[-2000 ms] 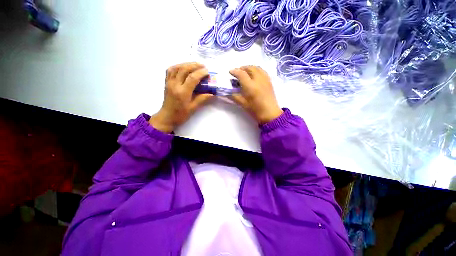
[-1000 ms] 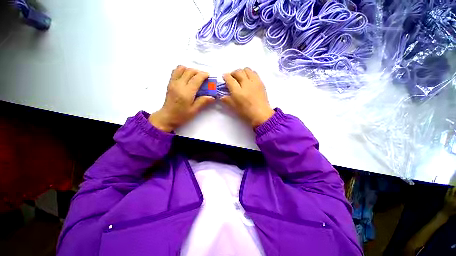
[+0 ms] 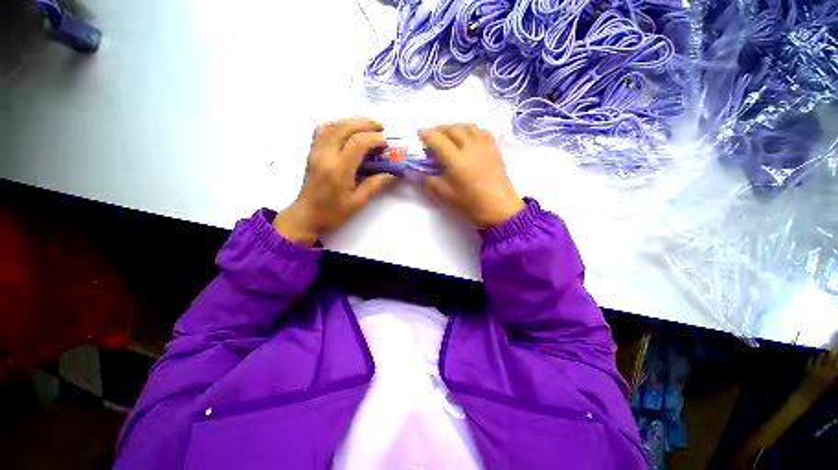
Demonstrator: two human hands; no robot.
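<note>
My left hand [image 3: 338, 174] grips a dark blue-purple card sleeve [image 3: 386, 167] with an orange-red mark on its face, just above the white tabletop near its front edge. My right hand [image 3: 467, 173] pinches the lilac coiled cable [image 3: 421, 165] at the sleeve's right end. Part of the cable shows between the hands. How far it sits inside the sleeve is hidden by my fingers. The sleeve is slightly blurred.
A cable pile [image 3: 551, 64] lies at the far side. A clear plastic bag [image 3: 726, 229] spreads at the right, over more cables. A packed cable [image 3: 73, 32] lies at the far left. Another person's arm [image 3: 795, 404] shows at the lower right, beyond the table edge [image 3: 643, 317].
Compared with one second ago, my right hand is slightly further right, and the sleeve has tilted so less of its face shows. Another person's arm has appeared at the lower right since two seconds ago.
</note>
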